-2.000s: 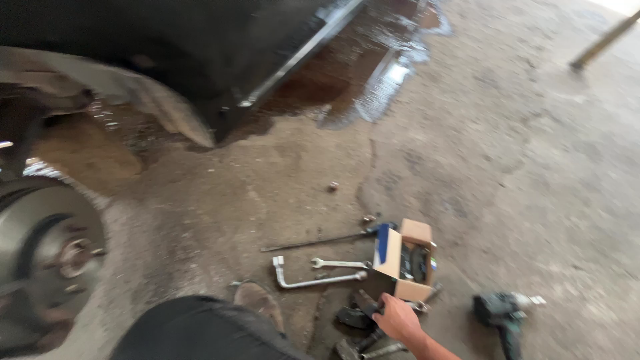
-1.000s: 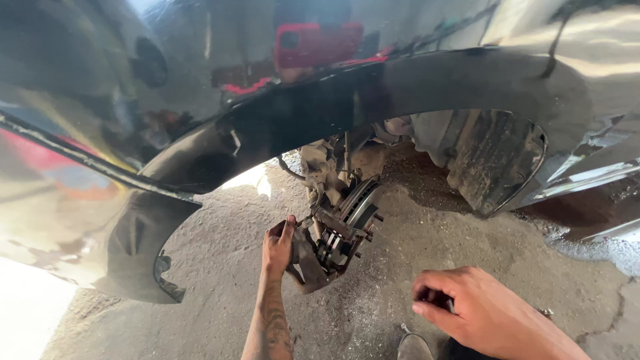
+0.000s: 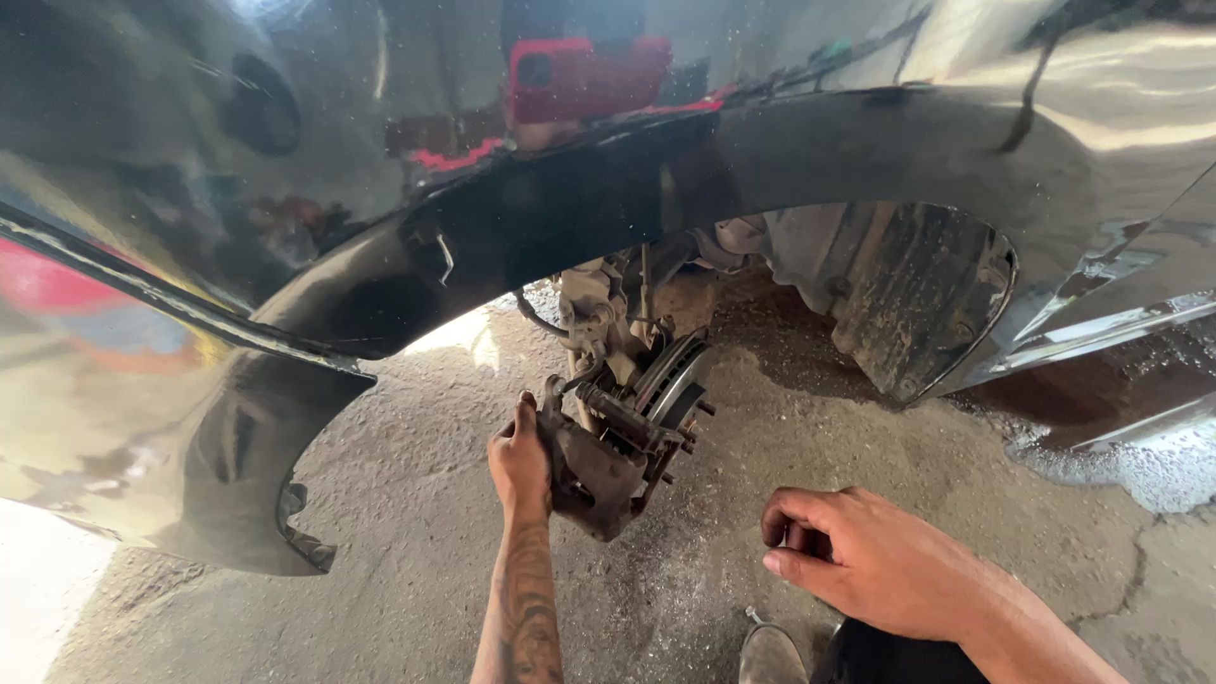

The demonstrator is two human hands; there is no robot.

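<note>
My left hand (image 3: 521, 464) grips the left side of a rusty brake caliper (image 3: 594, 475), its thumb up near the top edge. Beside the caliper, to its right, is the ventilated brake disc (image 3: 676, 375), with wheel studs sticking out. A rubber brake hose (image 3: 541, 321) and the suspension knuckle (image 3: 589, 304) show above them. My right hand (image 3: 822, 551) hovers over the floor to the lower right, apart from the caliper, with its fingers curled; whether something small lies inside them cannot be told.
The glossy dark car fender (image 3: 456, 237) arches over the brake parts. Behind the disc hangs a dirty wheel-arch liner (image 3: 912, 304). A shoe (image 3: 771, 655) stands on the concrete floor at the bottom, and a wet, foamy patch (image 3: 1140, 465) spreads at the right.
Two seconds ago the view was over tools and an open box on the floor, with a hand at them; it has since swung to the wheel arch. Over the last second both hands have stayed much the same.
</note>
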